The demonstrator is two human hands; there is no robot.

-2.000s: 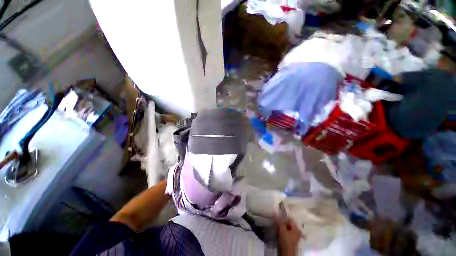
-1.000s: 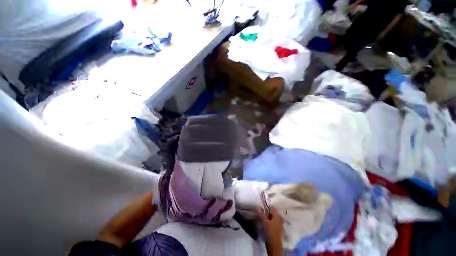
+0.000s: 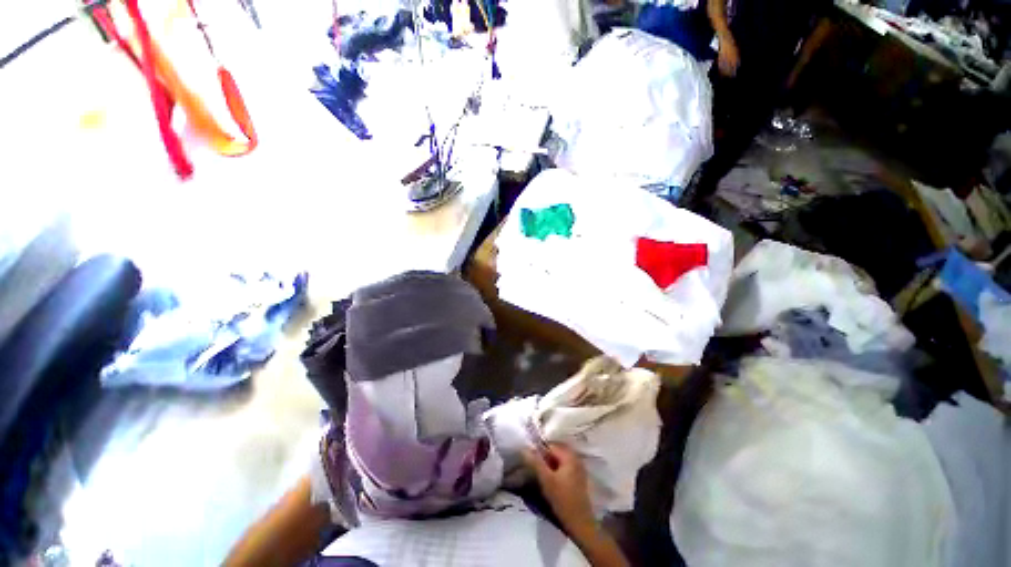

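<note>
A bundle of folded grey, white and lilac cloth (image 3: 416,443) lies against my body at the lower centre, its dark grey part on top. My left forearm comes in at its left side; my left hand is hidden behind or under the bundle. My right hand (image 3: 558,471) is closed on a cream-white cloth bundle (image 3: 610,426), gripping it near a narrow band at its gathered left end. The cream bundle touches the right side of the grey and lilac bundle.
A bright white table (image 3: 366,210) reaches along the left, with crumpled blue cloth (image 3: 211,332) and hanging red straps (image 3: 155,89). White sacks (image 3: 621,266) stand ahead, one with green and red scraps. A large white bundle (image 3: 815,476) is at the lower right. A person's arm (image 3: 723,39) shows at the top.
The view has swung and moved forward; the red crate and lilac-blue cloth have left the picture, and the table and scrap-topped sack are nearer. Both bundles remain held.
</note>
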